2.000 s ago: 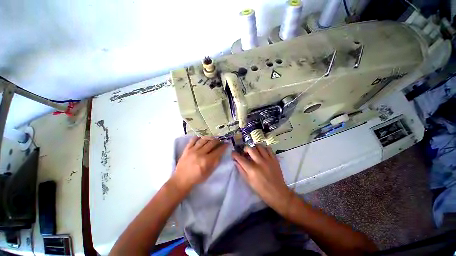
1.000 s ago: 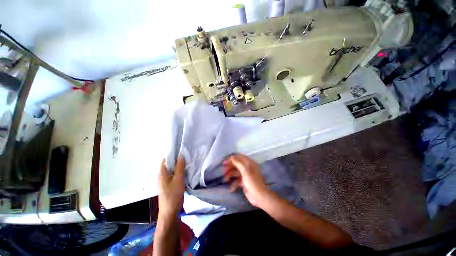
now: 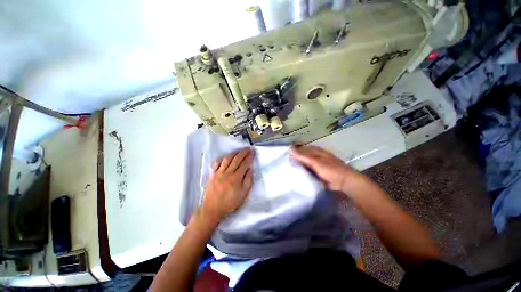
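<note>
A light grey cloth piece [image 3: 280,188] lies over the table's front edge and hangs toward the lap. Its upper edge is at the presser foot area [image 3: 249,137] of the cream sewing machine [image 3: 308,74]. My left hand [image 3: 231,182] lies flat on the cloth, just below the needle area, with its fingers close together. My right hand [image 3: 321,165] holds the cloth's upper right edge, thumb under or behind it; the fingertips are partly blurred. The needle itself is hidden.
White thread cones [image 3: 257,19] stand behind the machine head. A blue tool [image 3: 349,118] lies at its base. Another machine table [image 3: 80,188] is at left, with a black bar on it. Bluish cloth [image 3: 503,165] is heaped at right above the speckled floor [image 3: 400,194].
The cloth was turned and spread flatter since one second ago. My left hand moved up onto it from its left side. My right hand moved up and right to its edge.
</note>
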